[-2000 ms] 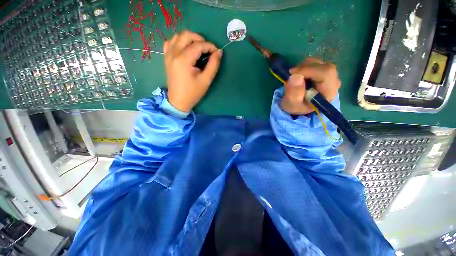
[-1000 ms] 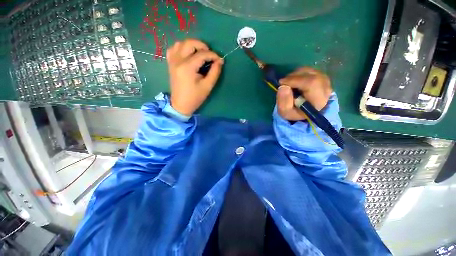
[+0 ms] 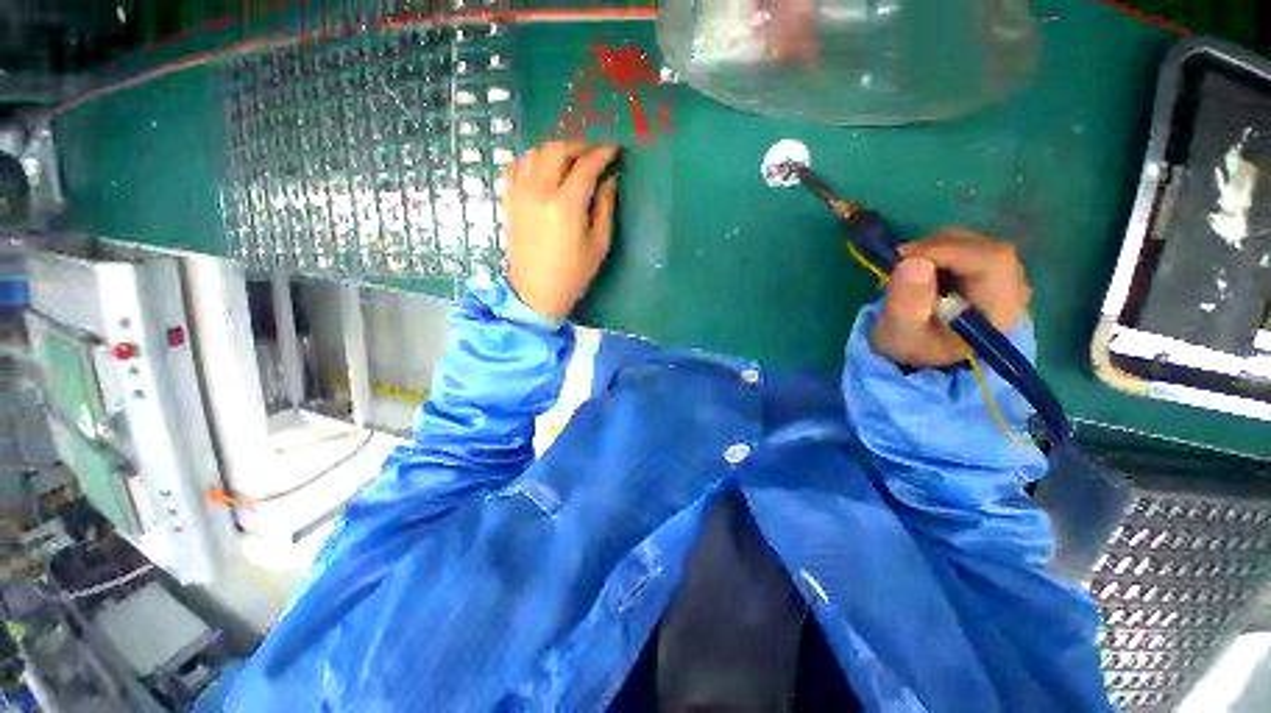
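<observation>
My right hand [image 3: 956, 295] holds the soldering iron [image 3: 1006, 357], a dark blue handle with a yellow wire. Its brownish tip is at the lower right edge of the round white disc [image 3: 788, 156], which lies on the green mat and bears small dark and silvery parts. My left hand [image 3: 559, 227] is left of the disc, its fingertips just below the red lead wires [image 3: 627, 100]. The left fingers are slightly blurred, and whether they hold a wire or solder cannot be told.
The clear blister tray [image 3: 356, 153] lies at the left. A clear hood [image 3: 850, 63] hangs above the disc. The metal-rimmed stand tray [image 3: 1122, 300] is at the right. Stacked trays [image 3: 1178, 585] are below the bench edge. The mat [image 3: 725, 265] is green.
The view has shifted, so the bench things appear further right. My left hand has moved away from the disc towards the red wires. The solder strand no longer shows. The iron's tip stays by the disc.
</observation>
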